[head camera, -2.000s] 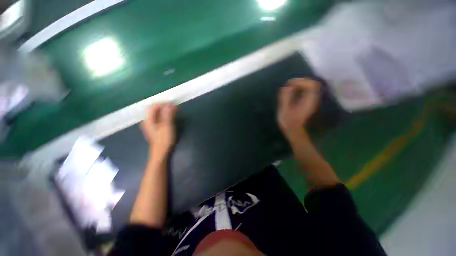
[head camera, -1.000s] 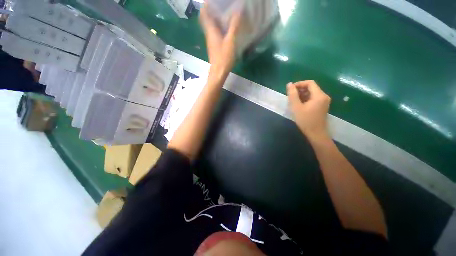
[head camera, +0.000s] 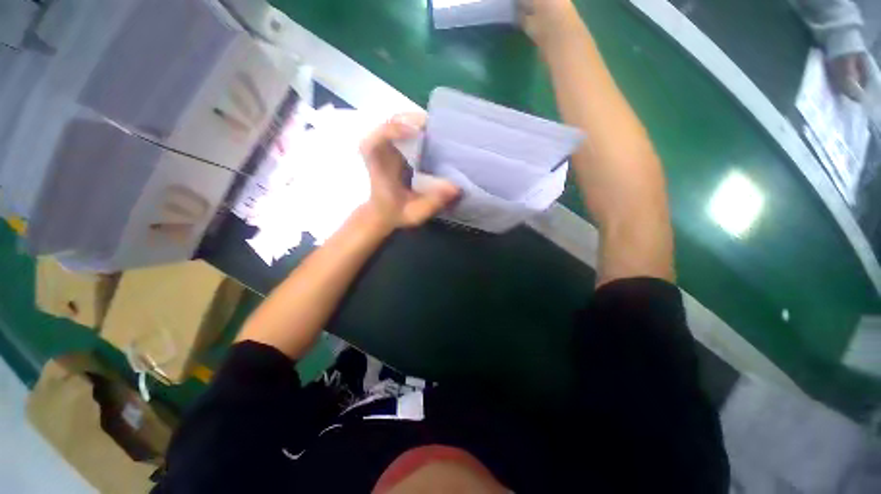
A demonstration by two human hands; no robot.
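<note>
My left hand holds an open white-grey retail box by its left end, above the rail and the dark bench top. The box's flap is up and its opening faces me; I cannot tell what is inside. My right hand reaches far forward over the green belt to the top edge of the picture. It is at the right end of a white block, likely a tray or box, cut off by the edge. Its fingers are partly out of view, so the grip is unclear.
Stacked retail boxes with pink pictures stand at left. Loose paper slips lie beside my left hand. Kraft cartons are below at left. The pale rail runs along the belt. Another person's hand holds white sheets at upper right.
My left hand has come back from over the belt and now holds an open box near the bench. My right hand has moved forward to the white block. The view has shifted left.
</note>
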